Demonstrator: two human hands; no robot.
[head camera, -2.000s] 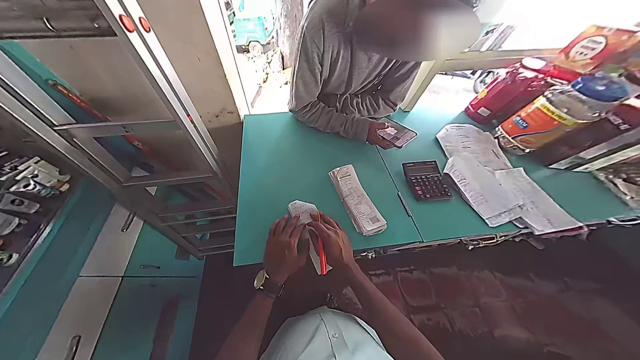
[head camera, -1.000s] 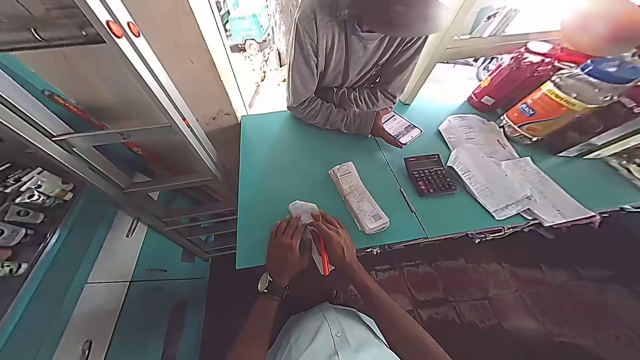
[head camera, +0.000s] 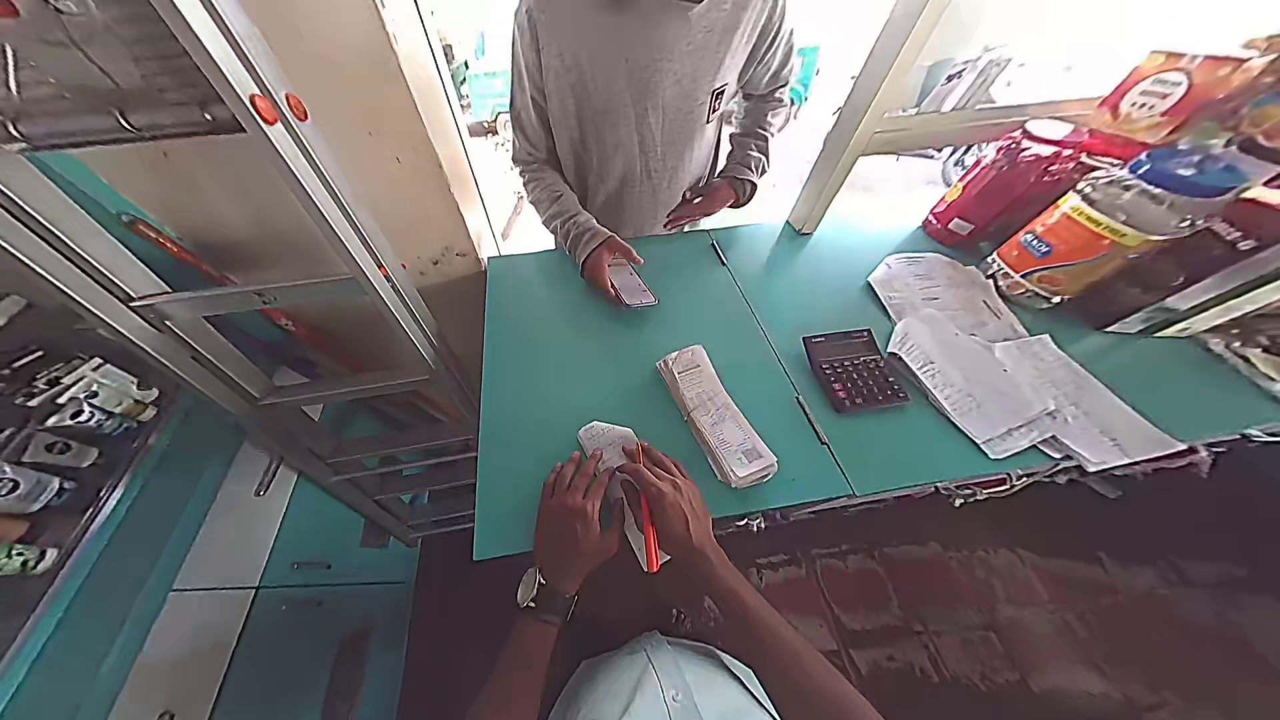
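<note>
My left hand (head camera: 577, 520), with a watch on its wrist, lies on a slip of paper (head camera: 605, 440) at the near edge of the teal counter (head camera: 540, 350). My right hand (head camera: 672, 500) holds a red pen (head camera: 648, 525) against the same paper; the pen slants down toward me. The hands cover much of the slip, and its lower end shows between them. Just right of my hands lies a long bundle of folded paper slips (head camera: 716, 415). Farther right on the counter is a black calculator (head camera: 855, 370).
A person in a grey sweatshirt (head camera: 640, 110) stands across the counter, one hand on a phone (head camera: 633, 284). Loose written papers (head camera: 980, 370) lie right of the calculator, near plastic jars (head camera: 1090, 235). A metal-framed cabinet (head camera: 340, 385) stands at the left.
The person across the counter has straightened up from leaning on it, and the phone has moved left, low over the counter. My hands remain on the slip with the red pen.
</note>
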